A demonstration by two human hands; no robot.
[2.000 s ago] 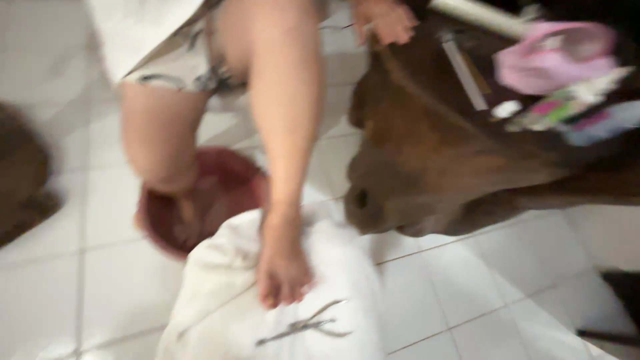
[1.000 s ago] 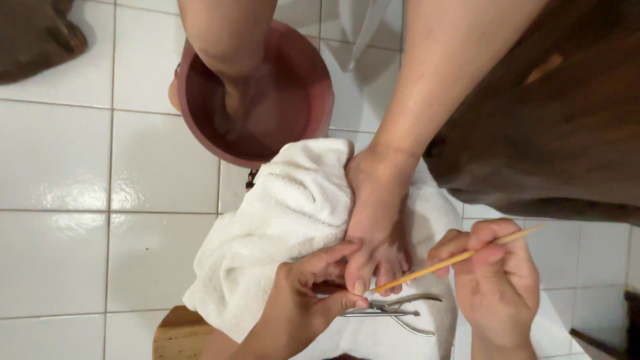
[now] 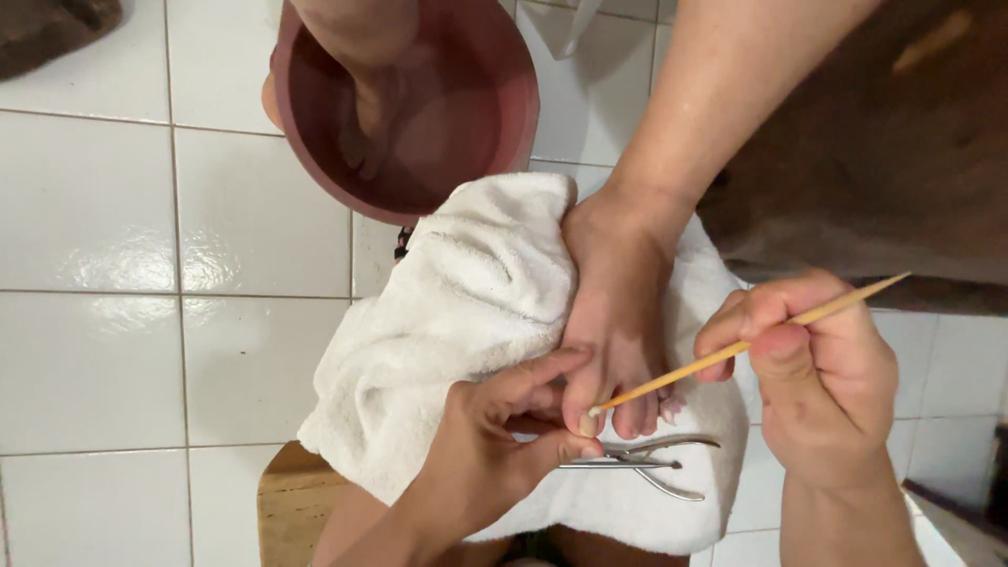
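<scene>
My right hand (image 3: 819, 354) pinches a slim wooden cuticle stick (image 3: 693, 367) between thumb and fingers. Its lower tip, with a small whitish tuft or blob on it, touches the big toenail (image 3: 587, 424) of another person's foot (image 3: 630, 276). My left hand (image 3: 504, 441) holds that big toe, fingers along its side and thumb near its tip. The foot rests on a white towel (image 3: 441, 315). Beside my left thumb, metal nippers (image 3: 669, 472) and a thin metal tool (image 3: 630, 465) lie on the towel, partly hidden by the hand.
A reddish plastic basin (image 3: 520, 102) holds water and the person's other foot (image 3: 366, 118). Dark brown wooden furniture (image 3: 866, 197) stands at the right. A light wooden edge (image 3: 291, 504) shows at lower left, above white floor tiles (image 3: 87, 370).
Two seconds ago neither of my hands showed at the foot, and the nippers lay on the towel. One second ago both hands were at the toe with the stick. The view has shifted considerably.
</scene>
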